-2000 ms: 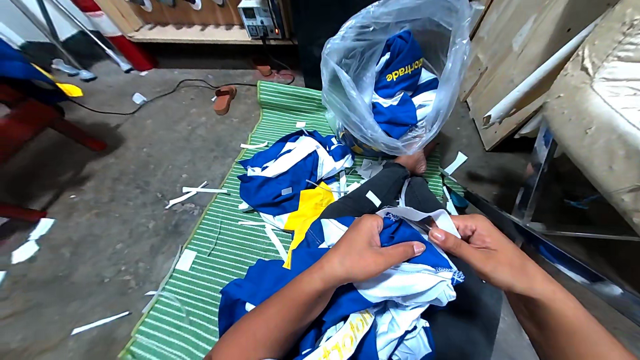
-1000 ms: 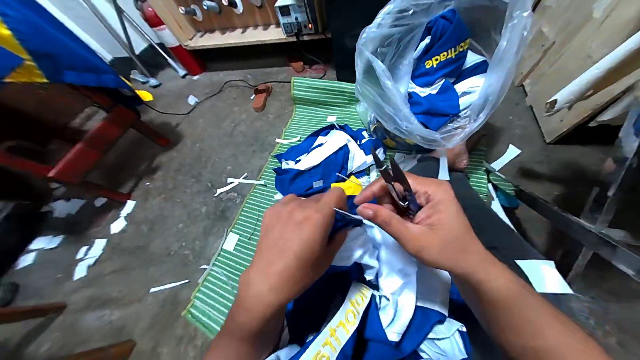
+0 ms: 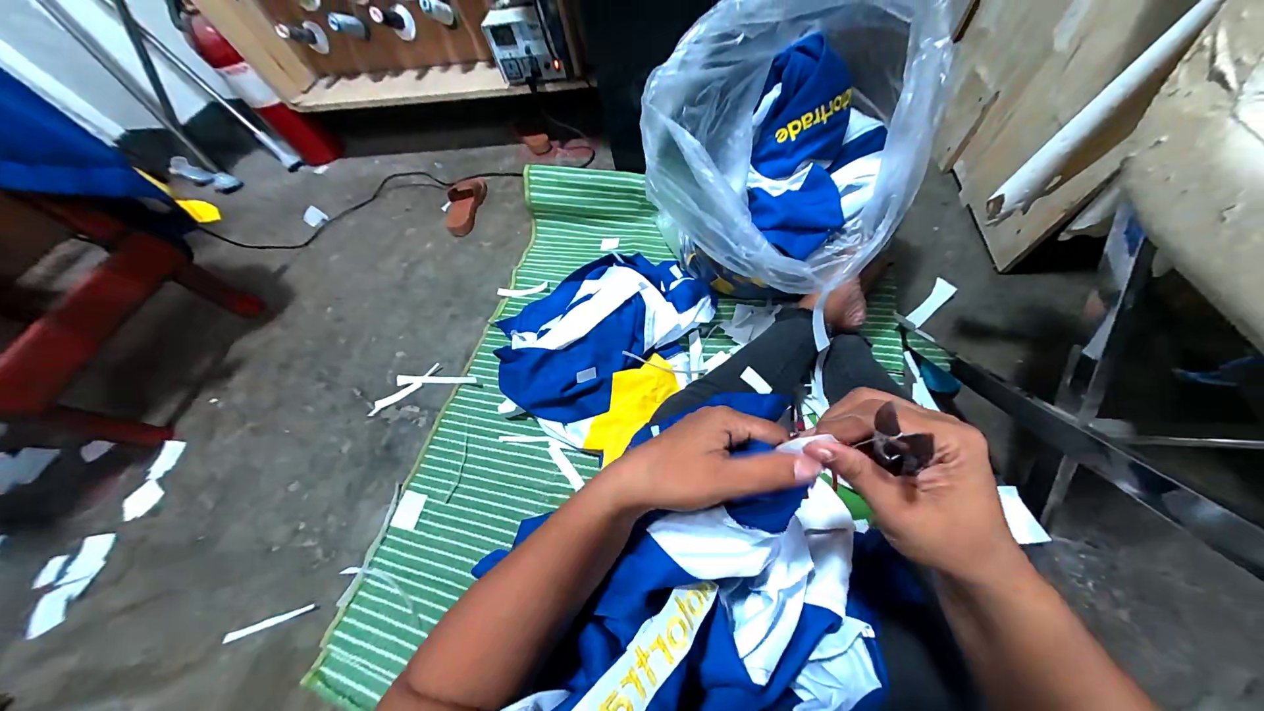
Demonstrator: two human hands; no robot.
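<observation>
A blue and white garment with yellow lettering (image 3: 731, 553) lies over my lap. My left hand (image 3: 711, 454) pinches its edge between thumb and fingers. Close against it, my right hand (image 3: 913, 474) pinches a white bit of the cloth and has small dark-handled thread snips (image 3: 901, 439) in its palm; their blades are mostly hidden. Beyond my hands, a second blue, white and yellow garment (image 3: 592, 336) lies crumpled on the green striped mat. A clear plastic bag (image 3: 691, 168) stands at the mat's far end with more blue and white garments (image 3: 805, 148) inside.
White scraps (image 3: 74, 583) lie on the floor and on the green striped mat (image 3: 464, 513). A red wooden stool (image 3: 89, 326) is at left, a brown sandal (image 3: 464, 205) and black cable ahead. At right stand a metal frame (image 3: 1116, 454) and a worn padded seat (image 3: 1205, 178).
Two seconds ago my hands held a white strip of the garment, with no snips plain to see. One second ago the snips stood upright in my right hand; now they lie lower in its palm.
</observation>
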